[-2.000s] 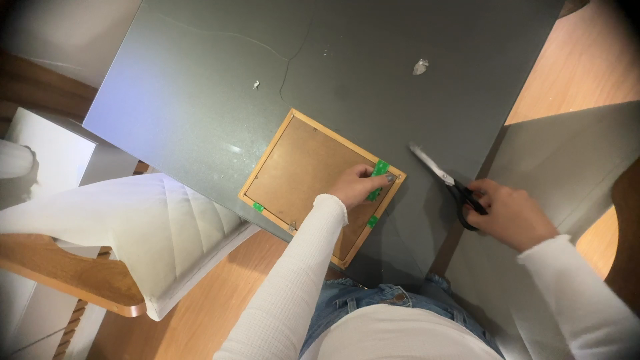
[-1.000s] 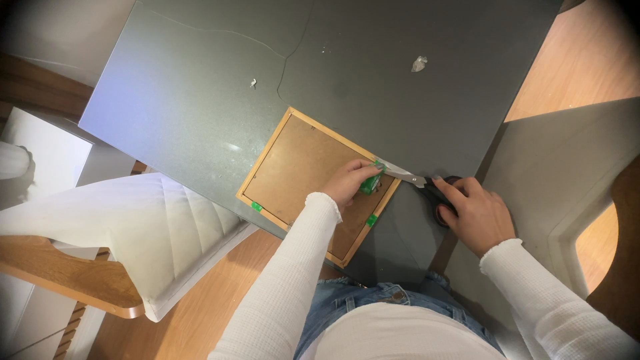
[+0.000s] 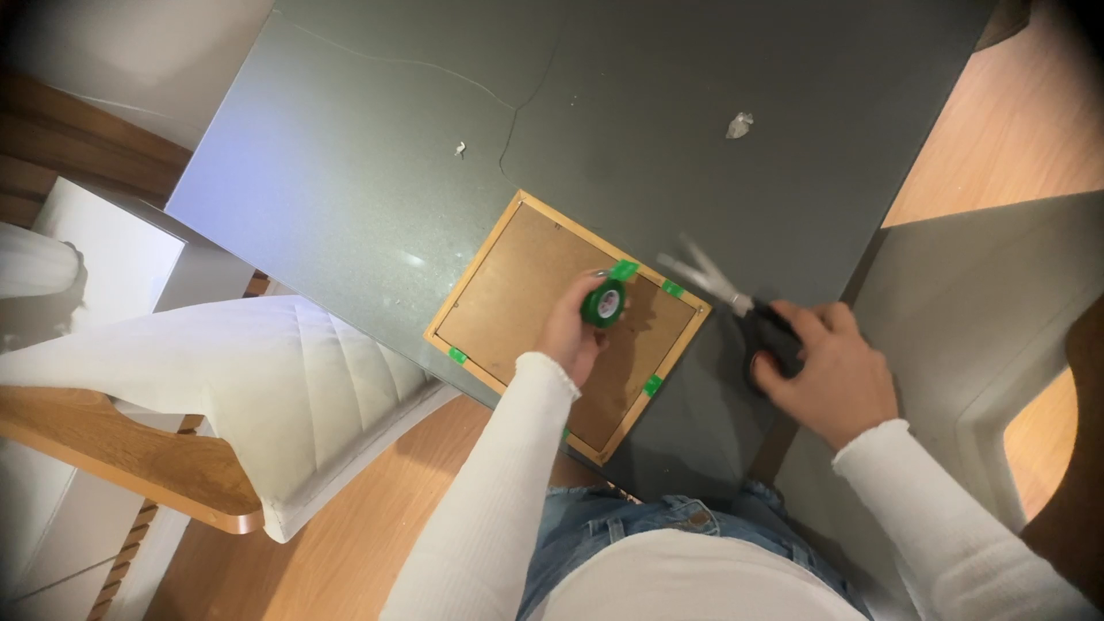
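Observation:
A square wooden picture frame with a brown backing board lies face down on the grey table. My left hand holds a roll of green tape over the board; a green strip at the roll reaches the frame's upper edge. Another green piece sits on that edge nearer the right corner. More green pieces are on the lower right edge and the lower left edge. My right hand grips black-handled scissors, blades parted and blurred, just right of the frame.
On the grey table lie a crumpled clear scrap, a small white scrap and a thin dark thread. A chair with a white quilted cushion stands at the left, and a grey seat at the right.
The scissors have moved from the tape at the frame's edge to the right, and their blades are parted. A separate green piece now shows on the upper right edge. My left hand has turned the roll into view.

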